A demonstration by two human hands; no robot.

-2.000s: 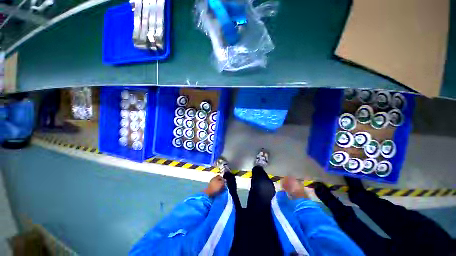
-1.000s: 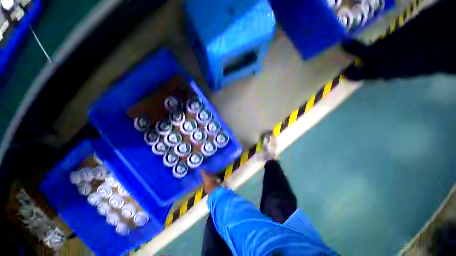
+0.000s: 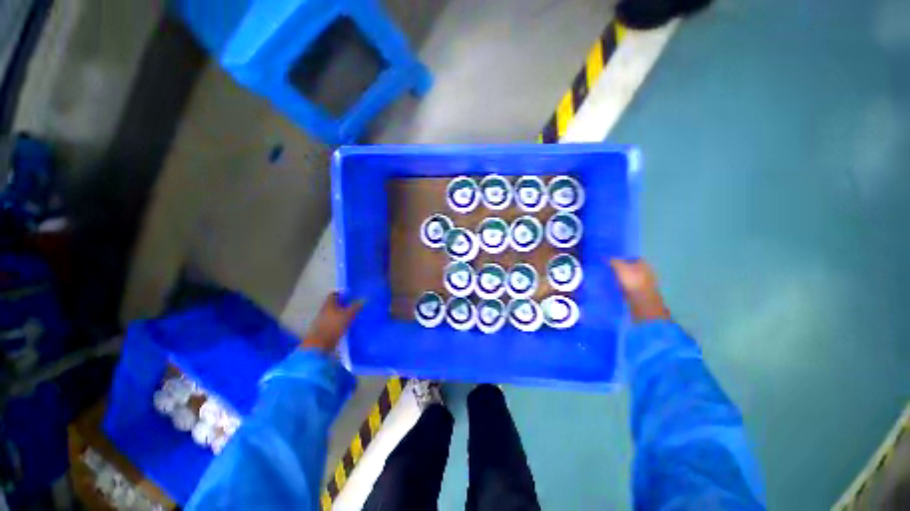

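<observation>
A deep blue plastic crate is held up in front of me, above the floor. Rows of round white-and-silver parts stand in it on a tan cardboard sheet; a strip of the sheet is bare on the left. My left hand grips the crate's left wall near the lower corner. My right hand grips its right wall. The fingers of both hands are partly hidden by the crate.
A blue plastic stool is at the upper left. Another blue crate with white parts stands lower left, beside a cardboard box. Yellow-black tape edges the blue-green floor. Another person's dark shoe shows at the top.
The crate with round parts, earlier on the floor, is now lifted and held level between both hands. My view has turned and shifted; the stool now shows at the upper left.
</observation>
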